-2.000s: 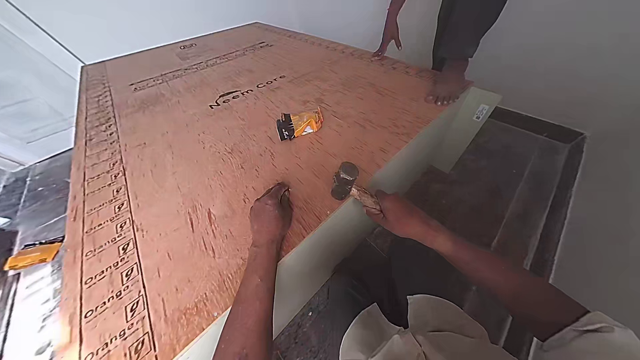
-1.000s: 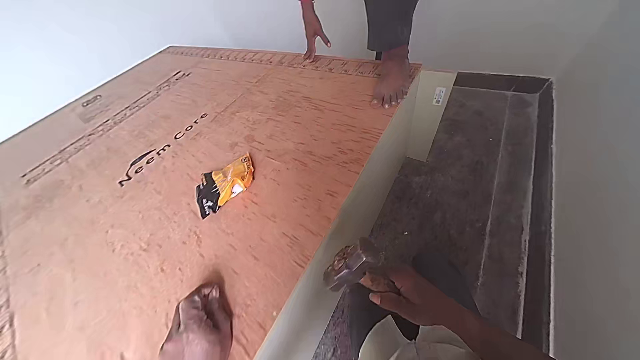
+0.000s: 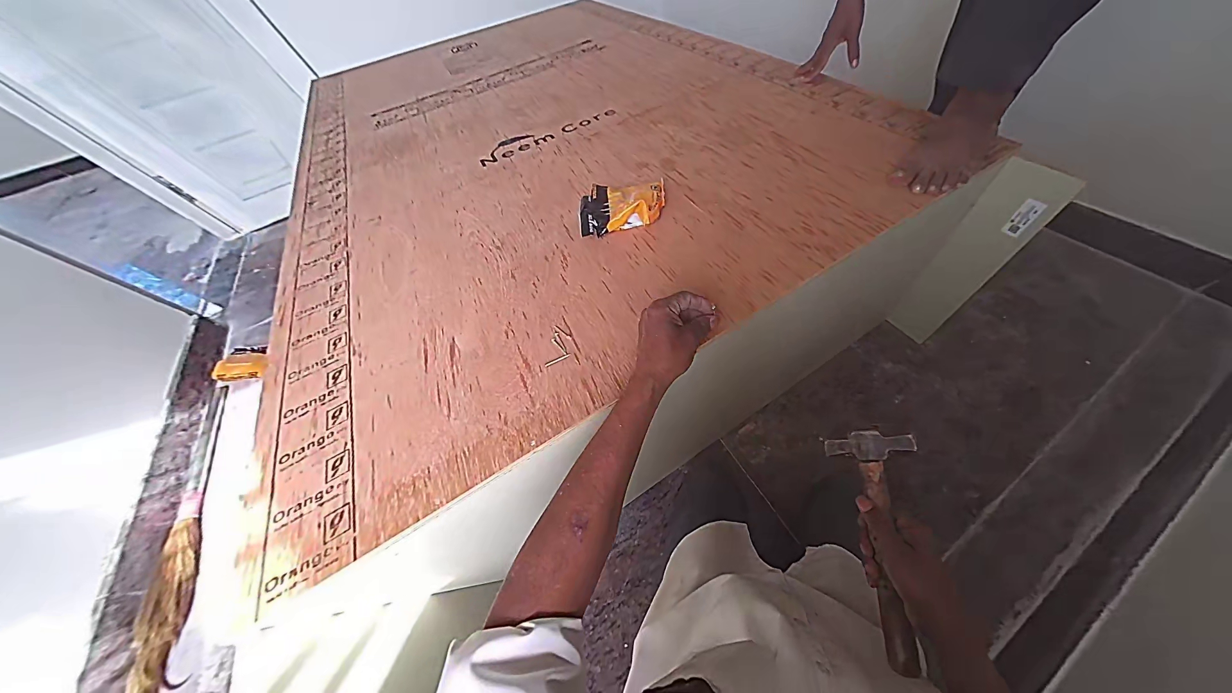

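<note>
My left hand (image 3: pixel 678 332) rests near the front edge of a printed plywood sheet (image 3: pixel 462 289), fingertips pinched together; a thin thing, perhaps a nail, seems to show at them. Several loose nails (image 3: pixel 559 347) lie on the sheet to the left of that hand. Farther back is a torn orange and black packet (image 3: pixel 624 207). My right hand (image 3: pixel 900 553) holds the wooden handle of a hammer (image 3: pixel 871 446), its metal head up, over the dark floor beside the sheet. A pale green panel (image 3: pixel 799 332) runs upright under the sheet's front edge.
Another person's bare foot (image 3: pixel 948 154) stands on the sheet's right corner, and that person's hand (image 3: pixel 835 38) touches the back edge. A pale board (image 3: pixel 987 245) juts out at the right. A broom (image 3: pixel 168 597) and an orange packet (image 3: pixel 241 365) are at the left, near a door (image 3: pixel 183 96).
My right hand has moved the hammer away from the sheet's edge, and its head now points up. My left hand is closer to the front edge. The view has shifted.
</note>
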